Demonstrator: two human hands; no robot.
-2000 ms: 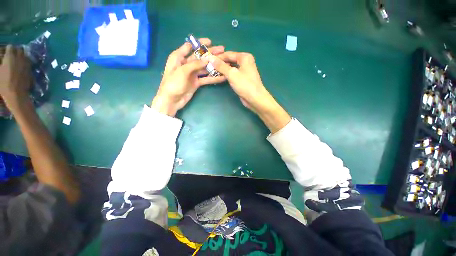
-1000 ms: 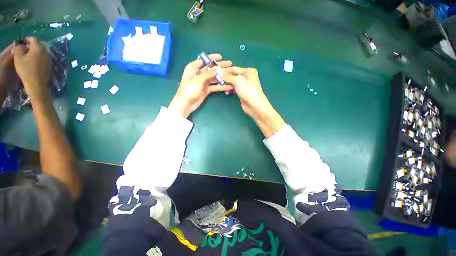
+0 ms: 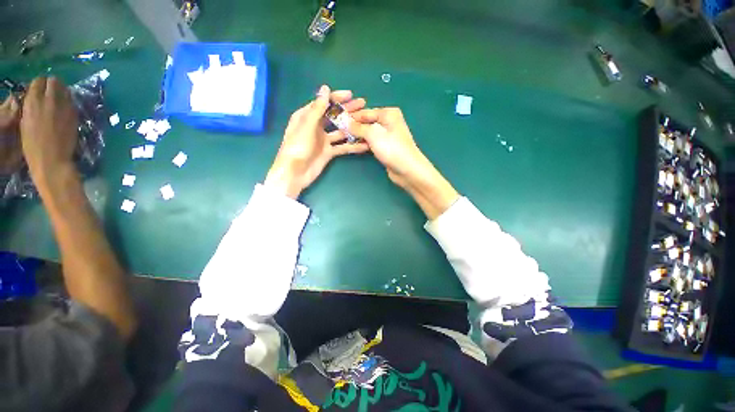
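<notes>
A small device housing [image 3: 339,119] with silver and orange-brown parts is held between my hands above the green table. My left hand [image 3: 310,145] grips it from the left, thumb and fingers around its upper end. My right hand [image 3: 388,143] grips its lower right end with thumb and forefinger. The fingers hide much of the housing, and its fine details are too small to tell.
A blue bin [image 3: 216,122] holds white pieces at upper left; loose white pads [image 3: 167,191] lie beside it. A pale blue square [image 3: 463,105] lies right of my hands. A black tray [image 3: 638,233] of units stands at right. Another person's arm [image 3: 76,233] is at left. Single units [image 3: 321,22] lie along the far side.
The view has shifted and shows more of the far side than two seconds ago. The housing has turned in my fingers, and its pale-violet face at the upper end no longer shows. Both hands still hold it.
</notes>
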